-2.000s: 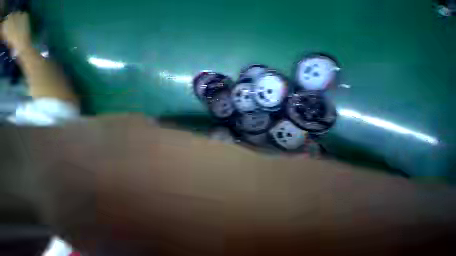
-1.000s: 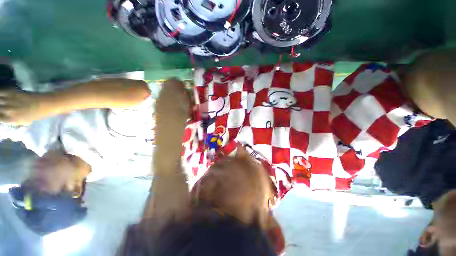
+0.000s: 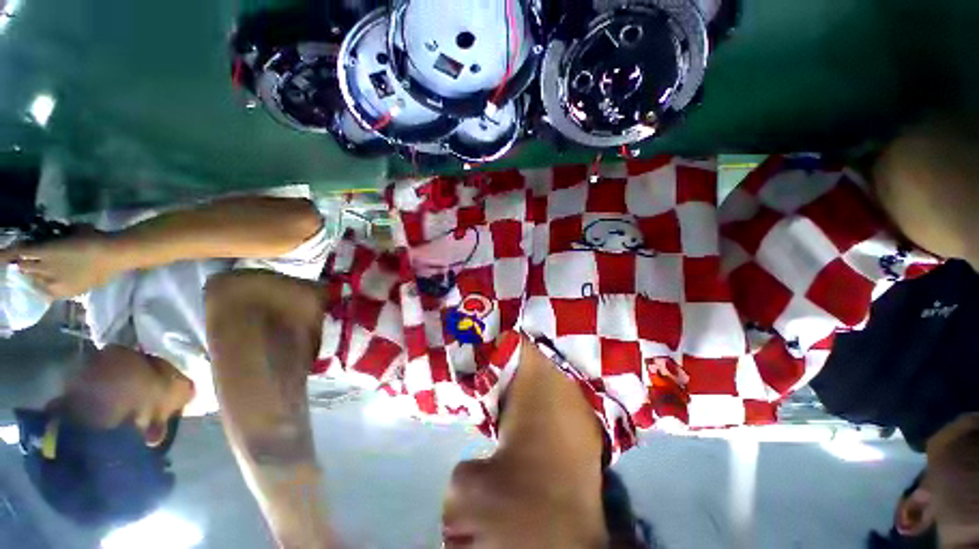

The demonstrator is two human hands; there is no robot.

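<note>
A pile of round end caps lies on the green bench top at the upper middle. One pale-faced cap (image 3: 453, 48) with dark holes and a thin red lead lies on top. A second pale cap (image 3: 370, 80) is partly under it. A dark, shiny, recessed cap (image 3: 623, 80) lies to the right, and another dark cap (image 3: 304, 88) to the left. Small red leads with pale tips stick out at the pile's lower edge. Neither of my hands can be made out; no hand touches the caps.
The view looks upside down. The green bench top (image 3: 161, 134) crosses the top. Below it are a person in a red-and-white checked garment (image 3: 612, 290), with an arm (image 3: 263, 397) reaching the bottom edge, a person in white at left with a hand (image 3: 70, 263), and one in black at right.
The view has turned from the bench to show people and the caps close up. Since one second ago, the checked-garment person's arm has swung left and the caps sit slightly lower.
</note>
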